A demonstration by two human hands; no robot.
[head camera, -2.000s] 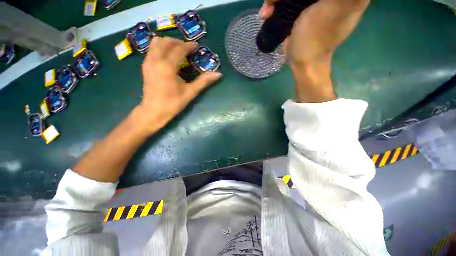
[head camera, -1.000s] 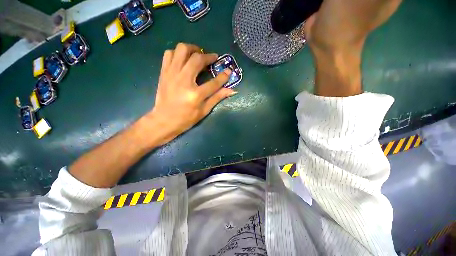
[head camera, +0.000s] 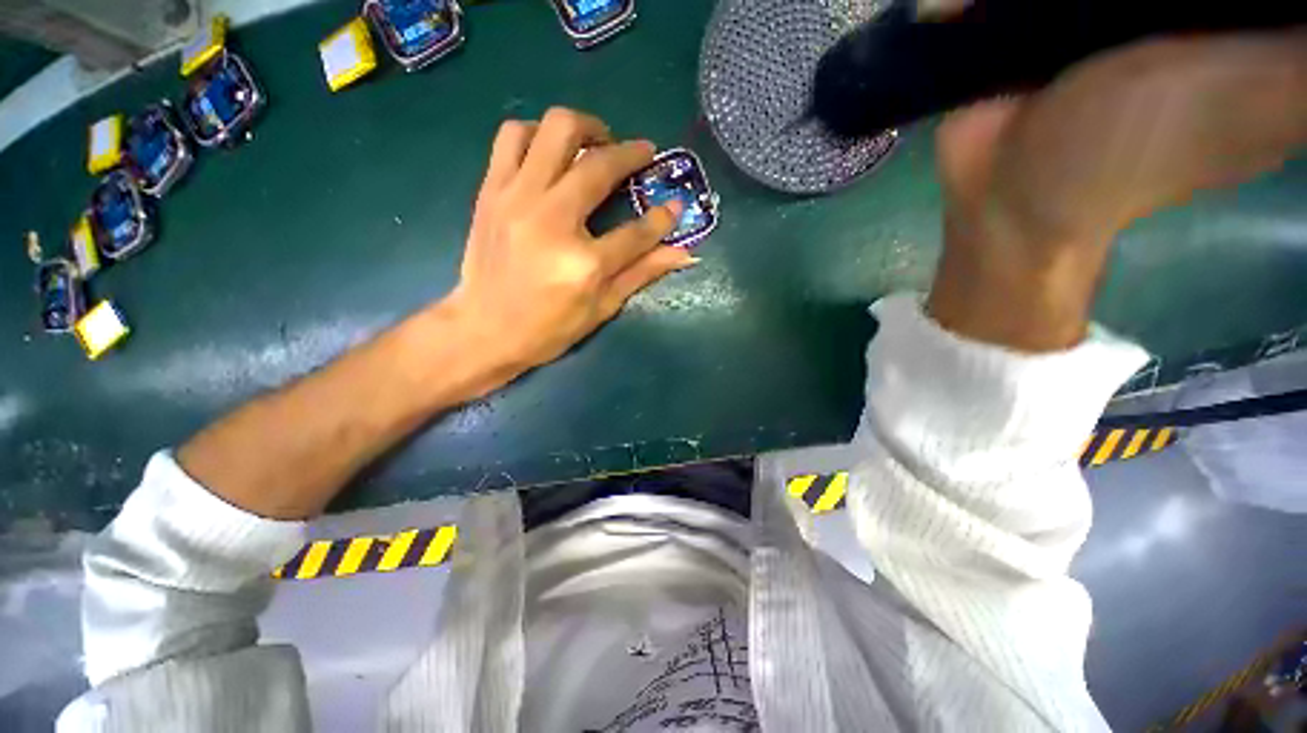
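My left hand (head camera: pixel 552 251) holds a small smartwatch housing (head camera: pixel 688 193) with a blue circuit board on the green bench, fingertips on its left side and over the board. My right hand (head camera: pixel 1118 172), blurred, grips a thick black electric screwdriver (head camera: pixel 946 65). The tool's narrow end points left over the round grey screw tray (head camera: pixel 781 108), which is dimpled and cut off by the top edge. The bit tip is too small to make out clearly. The held housing's battery is hidden by my left hand.
Several housings (head camera: pixel 222 100) with yellow-and-white batteries (head camera: pixel 102 328) lie on the green bench (head camera: pixel 330 258) at the left. Two more housings (head camera: pixel 416 26) are at the top. A metal bracket (head camera: pixel 122 12) is top left. A black cord (head camera: pixel 1218 411) runs at the right.
My left hand has moved right, pressing fingers onto the housing beside the tray. The screwdriver has swung from steep to nearly level over the tray. The view has shifted.
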